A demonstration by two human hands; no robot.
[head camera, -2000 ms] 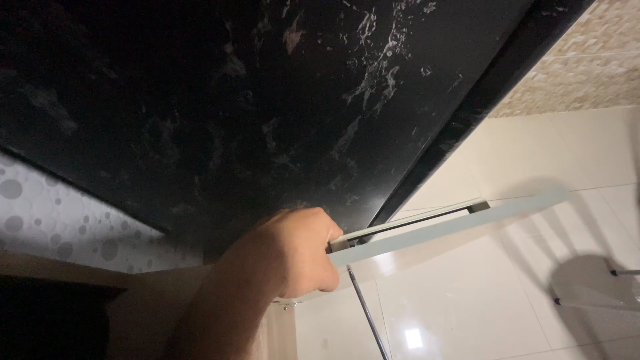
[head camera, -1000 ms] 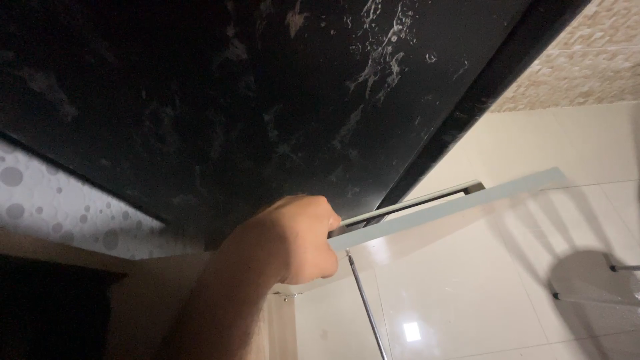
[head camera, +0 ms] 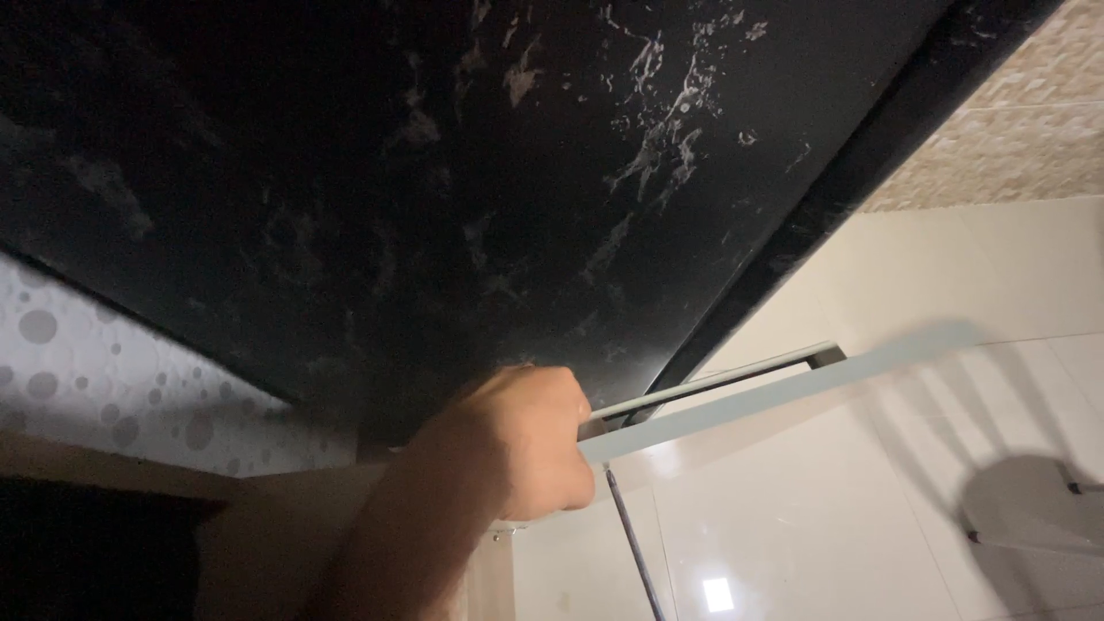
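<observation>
My left hand (head camera: 548,448) reaches in from the lower left with its back towards me, its fingers curled round the near end of a pale flat panel (head camera: 733,410). A long, narrow bar with a dark inner edge (head camera: 716,379) runs along the panel's upper side and ends in a grey bracket. The fingertips are hidden. Just below the panel, a thin dark rod (head camera: 634,543) slants down. My right hand is not in view.
A large black marbled surface (head camera: 388,216) with a raised dark edge (head camera: 828,190) fills the upper view. Spotted white material (head camera: 129,388) lies at left. Glossy cream tiles (head camera: 776,535) and a chair-like item (head camera: 1018,509) are at right, below a patterned beige surface (head camera: 1018,138).
</observation>
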